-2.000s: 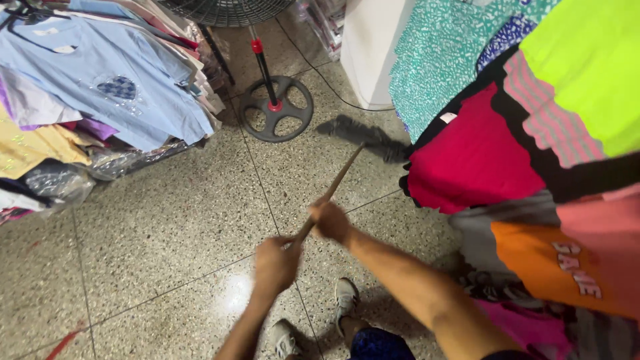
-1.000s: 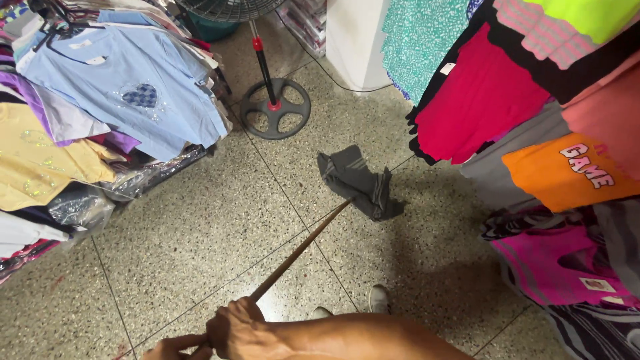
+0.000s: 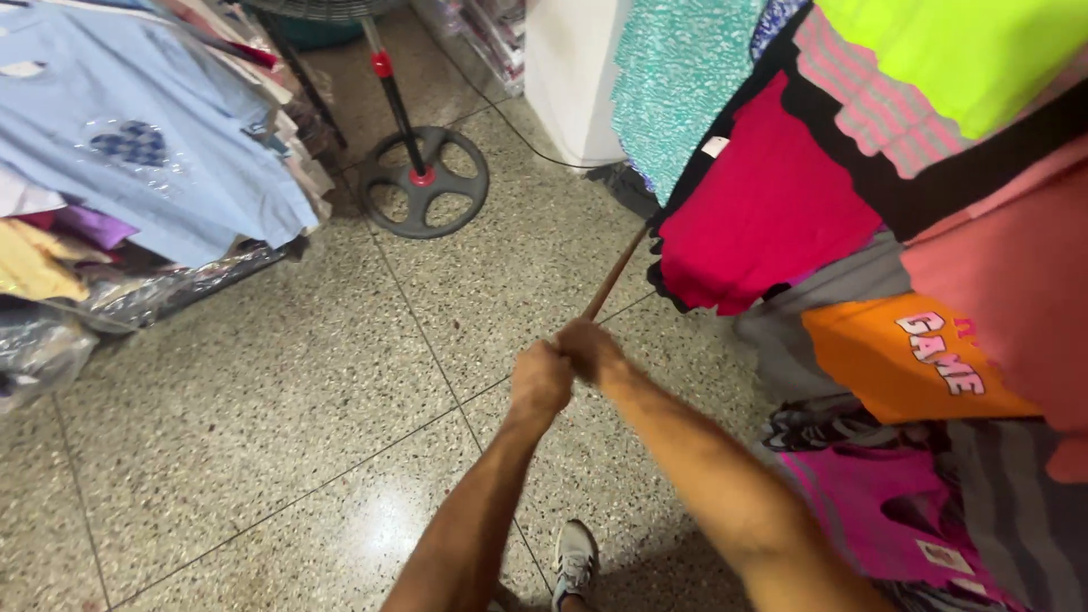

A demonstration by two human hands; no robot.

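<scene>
Both my hands grip a brown wooden stick, close together near the centre of the head view. My left hand (image 3: 542,380) is closed around its near part, and my right hand (image 3: 588,348) holds it just beyond. From there the wooden stick (image 3: 619,274) slants up and to the right across the floor. A dark grey cloth (image 3: 627,189) lies on the floor near its far end, by the foot of a white column. The hanging black and red garments partly hide the cloth and the stick's tip.
Speckled floor (image 3: 280,408) spreads around my shoe (image 3: 576,557). A pedestal fan's round base (image 3: 425,183) stands ahead, with a cable running to the white column (image 3: 569,76). Light blue shirts (image 3: 161,144) and plastic-wrapped clothes are at left. Red (image 3: 765,204) and orange (image 3: 909,357) garments hang at right.
The grey cloth has moved away, from the middle of the floor to beside the white column. My hands and the stick have swung up and forward. The view has shifted.
</scene>
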